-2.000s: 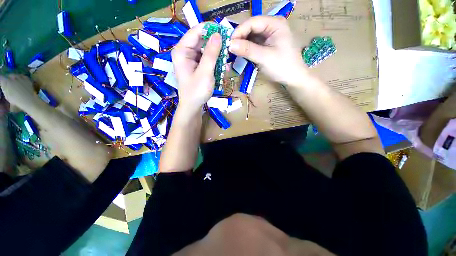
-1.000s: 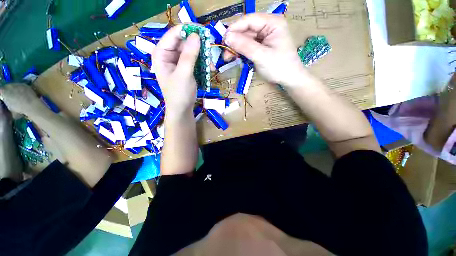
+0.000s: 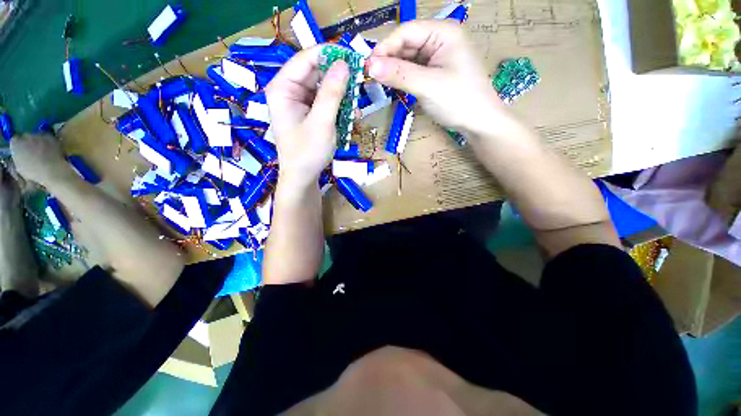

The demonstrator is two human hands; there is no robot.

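My left hand (image 3: 302,114) holds a green circuit board panel (image 3: 347,106) upright between thumb and fingers, its row of pale parts facing right. My right hand (image 3: 422,71) has thumb and forefinger pinched at the panel's upper right edge, on the battery leads (image 3: 365,68). The lead tip is hidden by the fingertips. A heap of blue battery packs (image 3: 188,128) with white labels and thin wires lies left of and behind my left hand. More packs lie below and between my hands.
Spare green panels (image 3: 515,79) lie on the cardboard sheet (image 3: 561,106) at right. An open carton with yellow pieces (image 3: 705,32) stands at the upper right. Another person's arm (image 3: 97,203) reaches in at left. A pink sleeve (image 3: 682,195) shows at right. Open cartons (image 3: 681,284) stand below the bench.
The panel and my left hand moved left, then back right. My right fingertips were apart from the panel with the leads one second ago and now meet its edge. A pack at upper left has shifted left.
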